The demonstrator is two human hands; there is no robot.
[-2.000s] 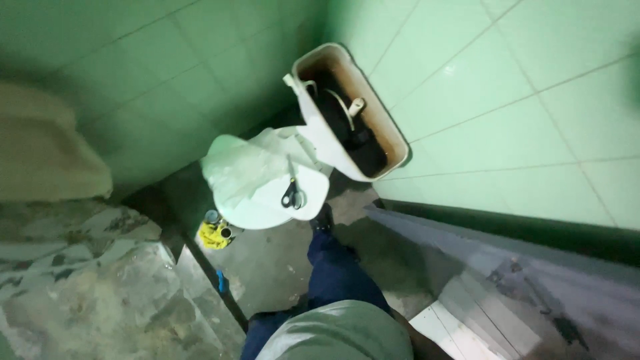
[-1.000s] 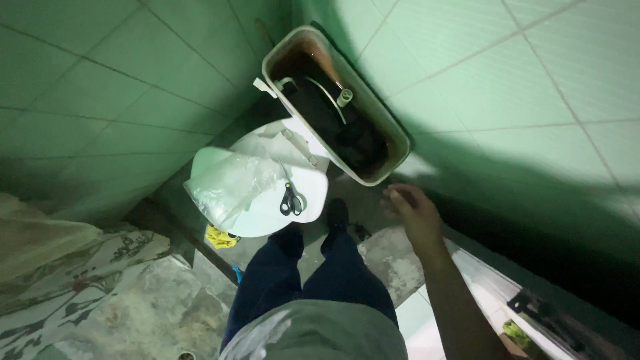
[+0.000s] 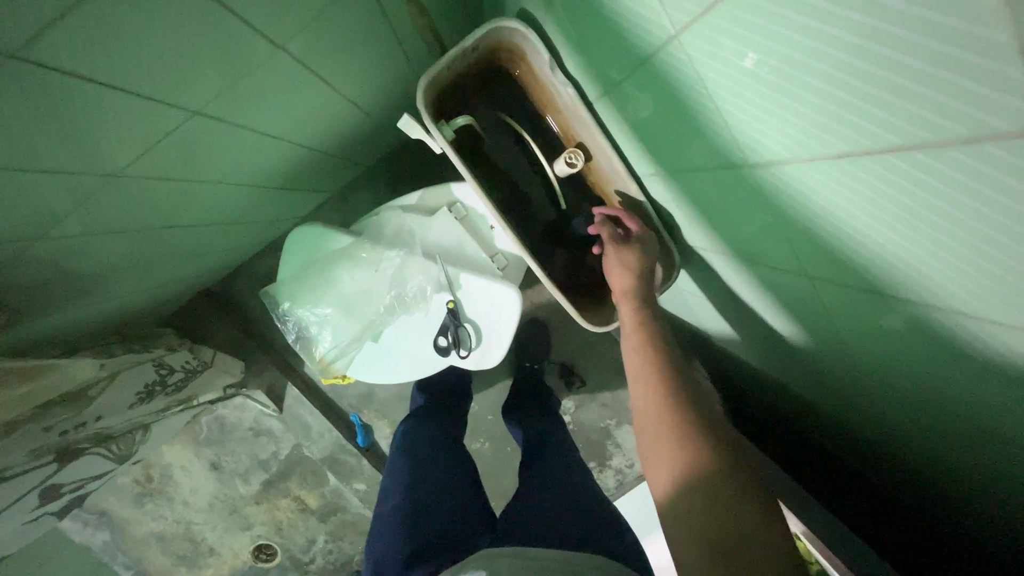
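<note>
My right hand is over the near right end of an uncovered toilet cistern, fingers loosely curled and apart, with nothing seen in them. Inside the cistern are dark water or a dark, brown-stained interior, a thin pale tube and a white plastic fitting. A white flush lever sticks out of its left side. On the closed toilet lid lie scissors with black handles and a clear plastic bag. My left hand is out of view.
Green tiled walls meet behind the cistern. A patterned curtain hangs at the left, above a stained floor with a round drain. A small blue object lies by the dark ledge. A yellow item shows beside the lid.
My right hand, out of view two seconds ago and beside the cistern one second ago, has moved over its opening. The view has come closer to the cistern.
</note>
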